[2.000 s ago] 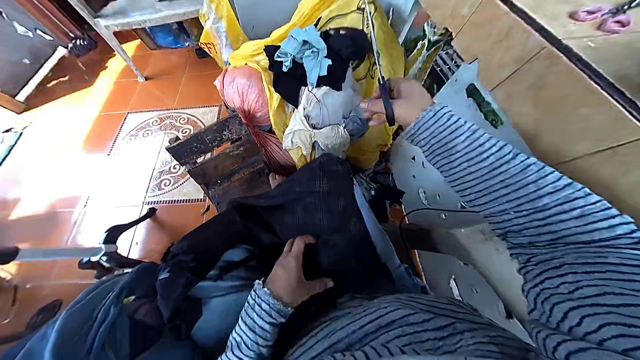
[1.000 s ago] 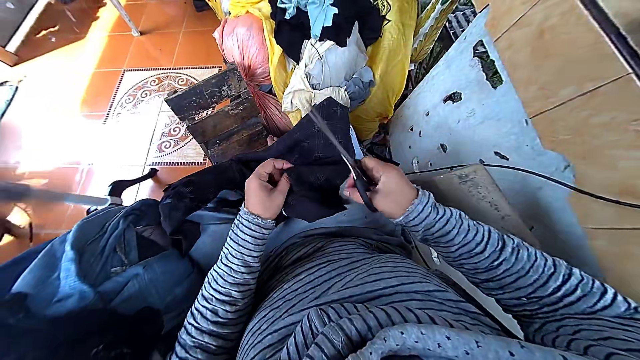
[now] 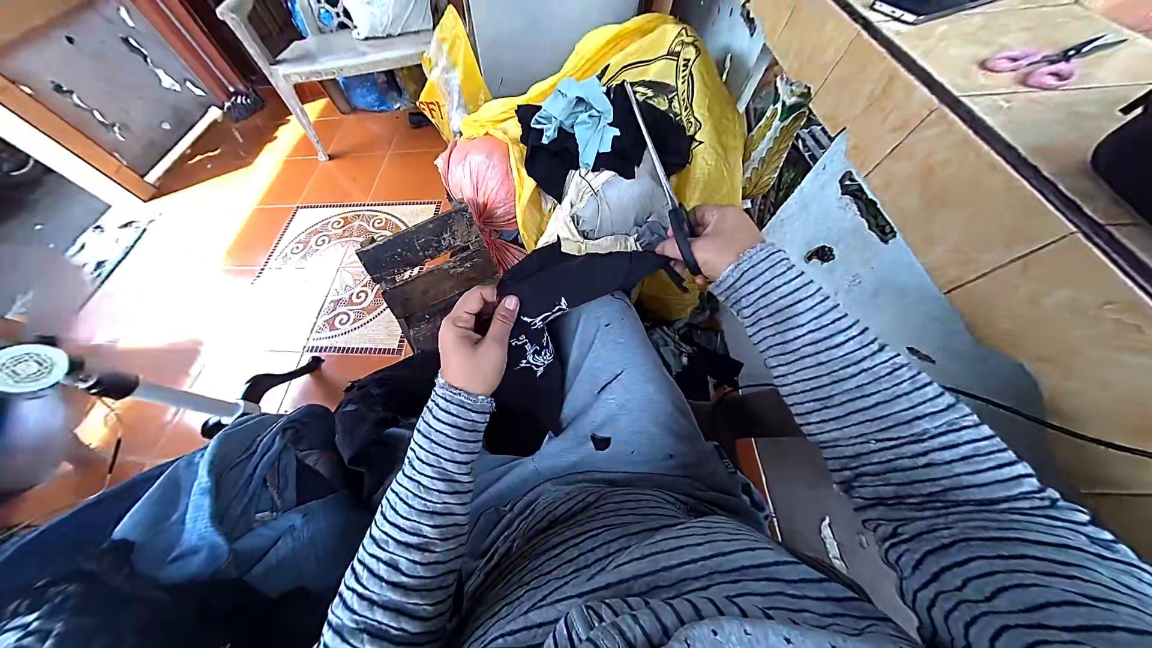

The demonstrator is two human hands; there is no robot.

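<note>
Black cloth [image 3: 531,360] with a white print lies over my lap and stretches between my hands. My left hand [image 3: 475,340] pinches its upper edge between thumb and fingers. My right hand [image 3: 715,243] holds black-handled scissors [image 3: 661,166], whose long blades point up and away over the bags, and its fingers also grip the right end of the cloth. Past my knees, a light blue cloth scrap [image 3: 578,119] and black scraps [image 3: 549,166] rest on a yellow plastic sack [image 3: 711,117]. Blue denim-like cloth [image 3: 243,504] is heaped at my left.
A worn wooden box [image 3: 432,274] and a pink bag [image 3: 477,175] stand on the tiled floor beyond. A plastic chair [image 3: 351,54] is farther back. At right is a tiled ledge [image 3: 981,180] bearing pink-handled scissors [image 3: 1048,65]. A metal pole [image 3: 180,396] reaches in from the left.
My hands have moved apart, and the black cloth now stretches between them. The scissors, which lay across the cloth near both hands one second ago, now point away from it.
</note>
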